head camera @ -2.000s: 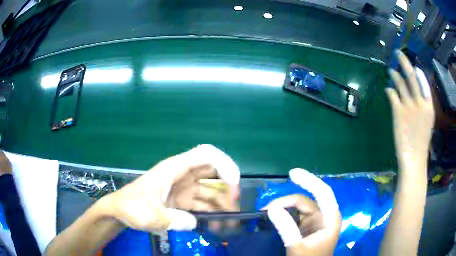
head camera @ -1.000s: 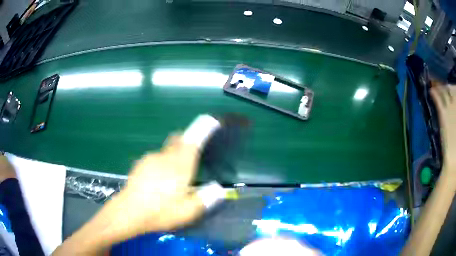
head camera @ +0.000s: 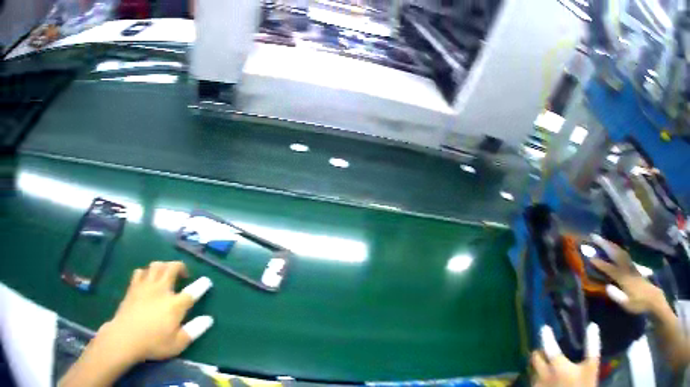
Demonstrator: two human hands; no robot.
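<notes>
My left hand [head camera: 151, 317] is at the lower left over the green belt. It is empty, its fingers apart, with white cots on thumb and forefinger. A dark phone middle frame [head camera: 70, 249] lies on the belt beyond it to the left. A second frame [head camera: 231, 273] lies slantwise to the right of my fingertips, with blue film [head camera: 221, 246] over part of its upper left end and a silvery patch at its other end. My right hand is not seen; the two hands at the right look like a neighbouring worker's.
The green conveyor belt [head camera: 393, 302] crosses the view. At the right, another worker's hands [head camera: 564, 370] with white cots are by a dark object and an orange fixture [head camera: 576, 261]. A white machine frame [head camera: 340, 94] stands behind the belt. A white sheet [head camera: 26, 336] shows lower left.
My left hand has let go of the dark object it held and moved left in view. The view has swung upwards and right. The filmed frame sits further left, and my right hand has left the picture.
</notes>
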